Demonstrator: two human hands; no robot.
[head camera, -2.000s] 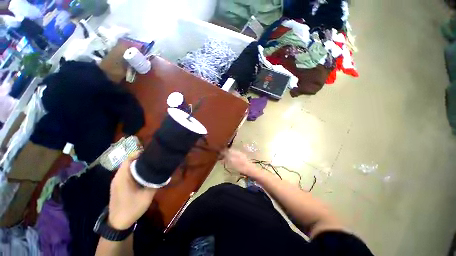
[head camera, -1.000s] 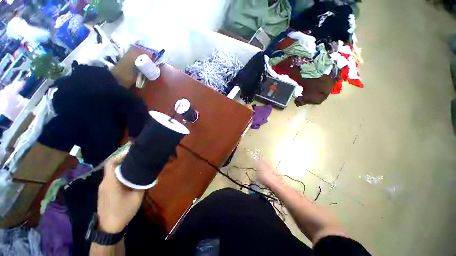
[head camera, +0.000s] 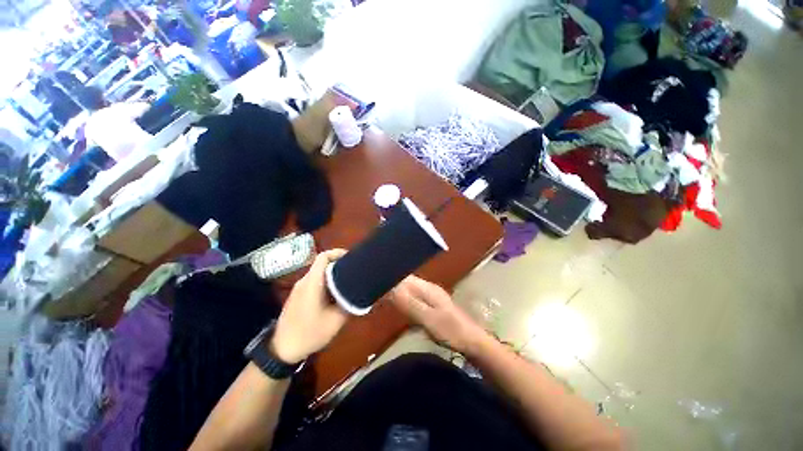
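My left hand (head camera: 310, 308) is closed around the lower end of a black cord spool (head camera: 386, 261) with white end discs. The spool is tilted, its upper end to the right. A thin dark spindle (head camera: 442, 208) pokes out of that end. My right hand (head camera: 433, 310) is beside the spool's lower right side, fingers bent. Its fingertips are partly hidden, and I cannot tell whether they hold cord. A second spool (head camera: 386, 195) stands behind on the reddish-brown table (head camera: 449, 220), mostly hidden.
A white thread cone (head camera: 345, 127) and black fabric pile (head camera: 255, 172) are at the table's back. A patterned pale packet (head camera: 283, 256) lies left of the spool. Black cord bundles (head camera: 211, 352) lie near left. A white bin (head camera: 502, 110) with pale cords, a dark box (head camera: 553, 204) and fabric scraps are beyond.
My right hand has come in from over the floor to the spool. The cord stretched out from the spool no longer shows. The spool leans further right, and the view has shifted left.
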